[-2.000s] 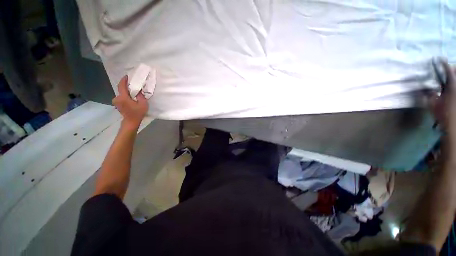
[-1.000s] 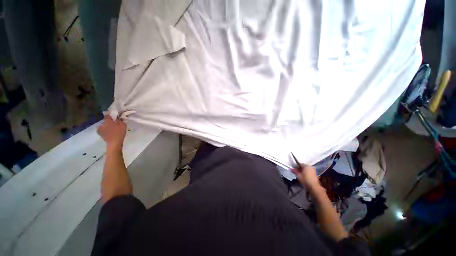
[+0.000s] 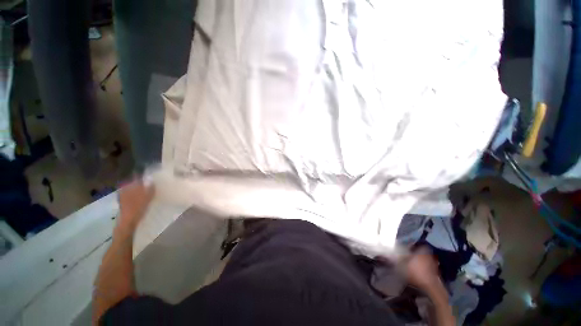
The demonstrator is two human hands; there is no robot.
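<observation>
A large cream-white cloth [image 3: 286, 114], wrinkled and partly overexposed, covers the padded table and hangs over its near edge towards me. My left hand [image 3: 136, 197] grips the cloth's near left corner, slightly blurred. My right hand [image 3: 417, 267] is at the cloth's lower right edge, strongly blurred. Whether it grips the cloth or holds a tool cannot be told. The near edge of the cloth is stretched between both hands.
A white board or tabletop [image 3: 83, 255] lies at the lower left. Heaped fabric [image 3: 478, 235] lies on the floor at the right. A yellow-handled item [image 3: 535, 130] and cables are at the right. Grey-green padded table surface [image 3: 150, 44] shows at the upper left.
The cloth has shifted and its near edge has come lower, with its left part rearranged. My right hand has moved down and slightly right; the dark pointed tool seen there earlier is not discernible now.
</observation>
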